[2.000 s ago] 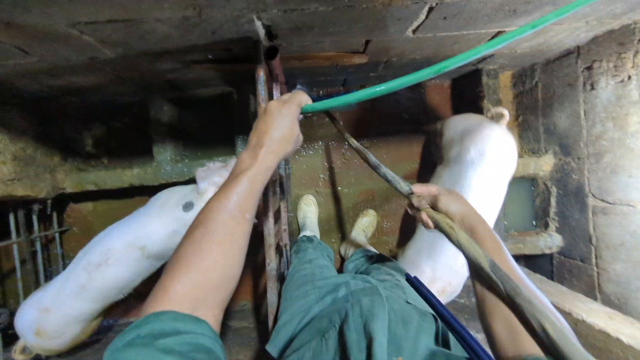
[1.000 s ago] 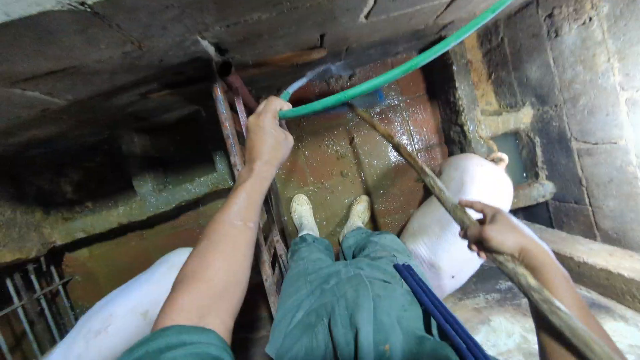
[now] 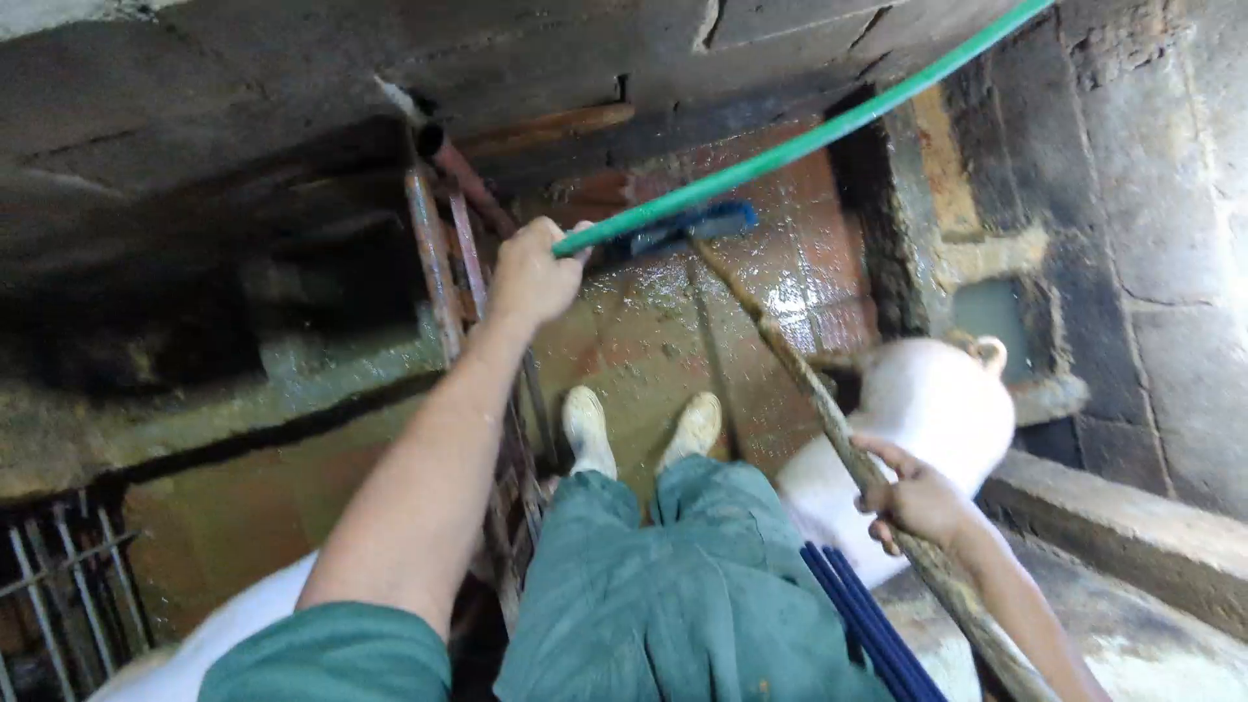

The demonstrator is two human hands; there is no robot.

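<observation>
My left hand (image 3: 539, 271) is closed around the end of a green hose (image 3: 780, 156), which runs up to the top right. A long wooden pole (image 3: 814, 385) lies in my right hand (image 3: 912, 499), one finger stretched along it. At the pole's far end a blue broom head (image 3: 694, 229) rests on the wet tiled floor (image 3: 634, 341), partly behind the hose. A white pig (image 3: 936, 409) with a curled tail stands beside the pole, under my right hand. Part of another white pig (image 3: 244, 619) shows at the lower left, mostly hidden by my left arm.
White boots (image 3: 588, 429) are on my feet. A rusty metal gate (image 3: 434, 258) stands left of them. Block walls (image 3: 1150, 244) enclose the pen, with a concrete trough (image 3: 994, 312) at the right. Metal bars (image 3: 78, 585) stand at the lower left, and a low concrete ledge (image 3: 1131, 526) crosses the right.
The blue broom head, hidden two seconds ago, now shows beyond the hose. Water sprayed near the hose end one second ago; no clear jet shows now. The left pig has moved toward the lower left.
</observation>
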